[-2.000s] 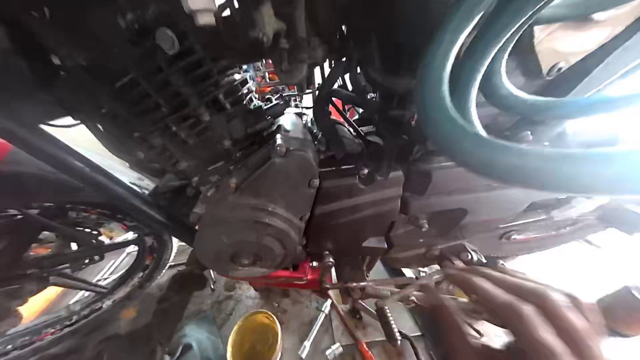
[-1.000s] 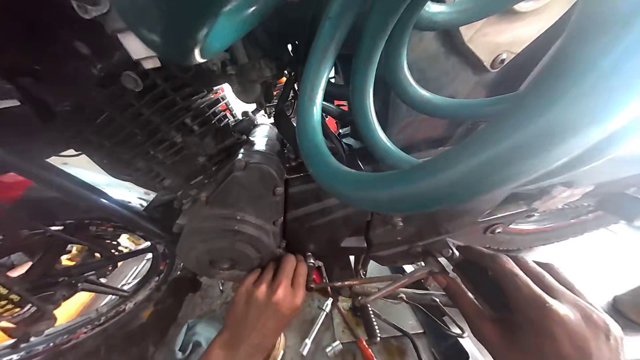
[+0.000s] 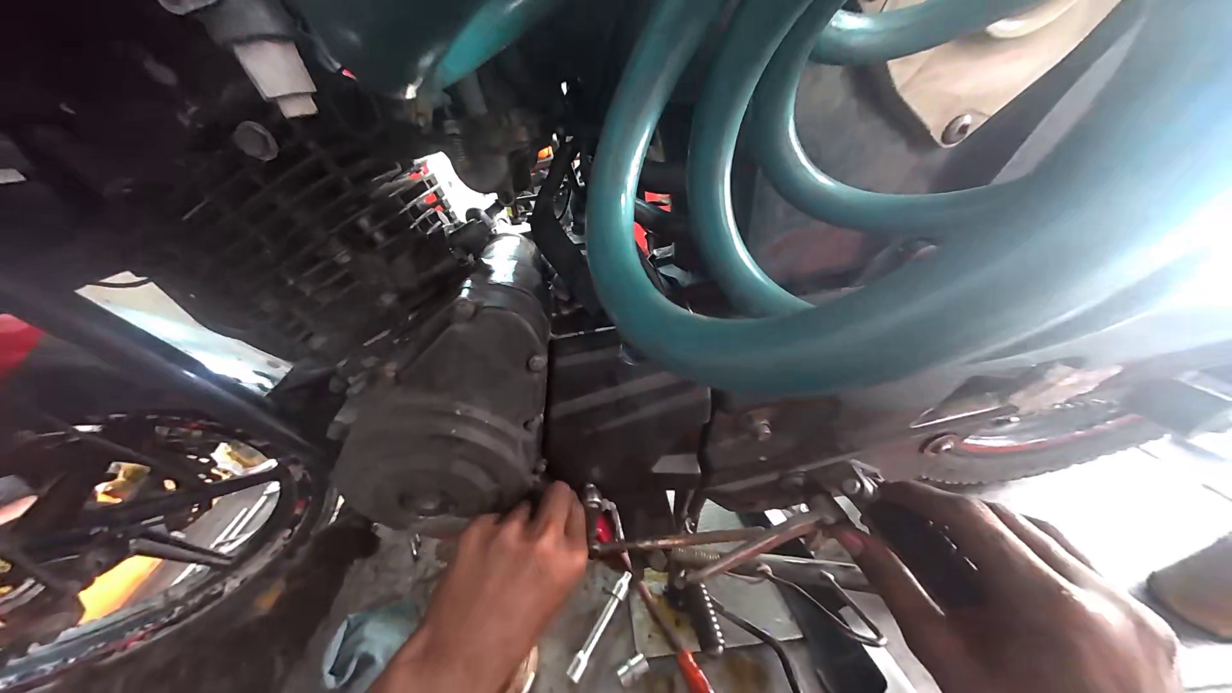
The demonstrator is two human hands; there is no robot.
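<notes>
My left hand (image 3: 525, 553) is under the round lower edge of a motorcycle's engine cover (image 3: 448, 433), its fingertips partly hidden against the underside, near the end of a metal rod (image 3: 674, 542). At the lower right, my right hand (image 3: 1011, 587) has its thumb and fingers around a dark metal bracket (image 3: 842, 496) below the frame; its exact hold is partly hidden. A rusty lever (image 3: 756, 549) runs from there down to a ribbed rubber foot peg (image 3: 707, 616). Teal tubular guard bars (image 3: 818, 351) curve above.
On the ground lie a socket wrench (image 3: 599, 626), a small socket (image 3: 631, 669), a red-handled tool (image 3: 691, 669) and a bluish cloth (image 3: 366, 645). A spoked wheel (image 3: 289, 539) stands at the left. The rear sprocket (image 3: 1049, 448) shows at the right.
My left hand, not in view two seconds ago, has come in under the engine cover. My right hand stays by the bracket at the right. The view has shifted, with the teal bars now filling more of it.
</notes>
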